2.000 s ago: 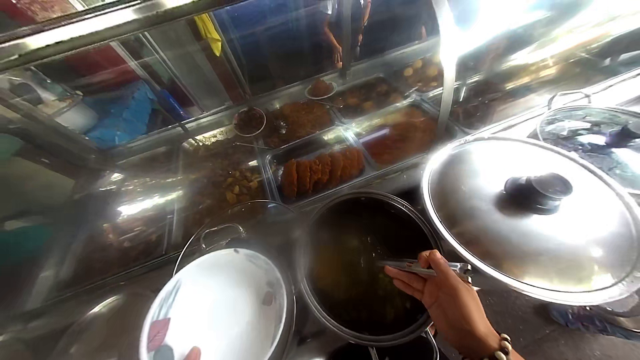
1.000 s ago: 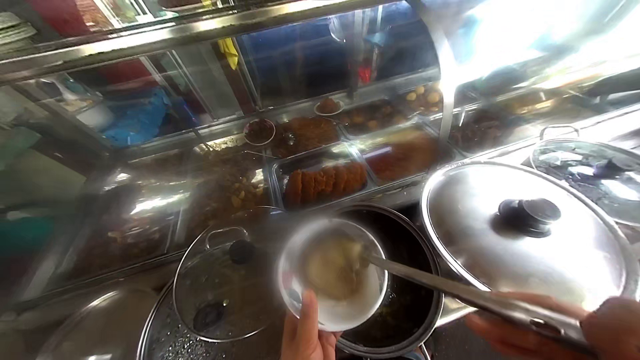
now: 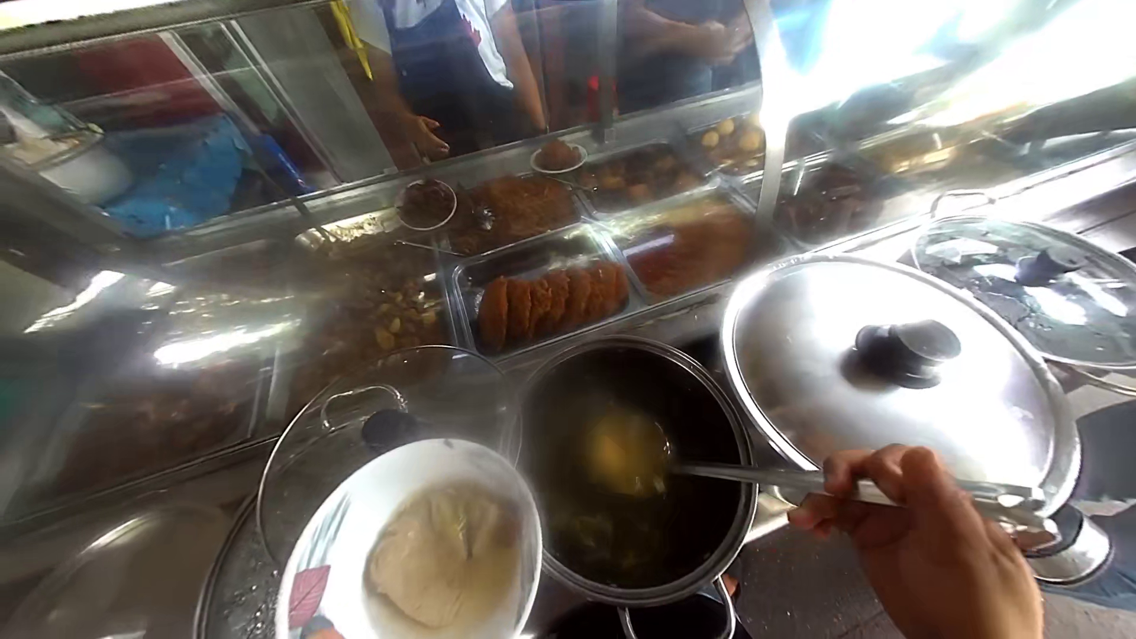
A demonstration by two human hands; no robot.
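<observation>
My right hand (image 3: 932,532) grips the metal handle of a ladle (image 3: 754,475), whose bowl is down in the dark broth of a steel pot (image 3: 635,595). At the lower left, a white bowl (image 3: 346,524) with a leaf pattern holds cloudy broth and a pale piece of food (image 3: 430,564). Only a fingertip of my left hand (image 3: 321,632) shows, at that bowl's lower rim; the rest is out of frame. Behind the bowl lies a glass lid (image 3: 302,444) with a dark knob.
A large steel lid (image 3: 799,355) with a black knob lies right of the pot, a glass lid (image 3: 1083,257) beyond it. Behind the pot, a glass-fronted case holds trays of food, one with browned pieces (image 3: 555,302). Past the glass stand people, one with a lowered hand (image 3: 426,138).
The ladle, over a white bowl one second ago, is now in the pot. The bowl has moved left, from over the pot to beside it. People have come into view behind the glass.
</observation>
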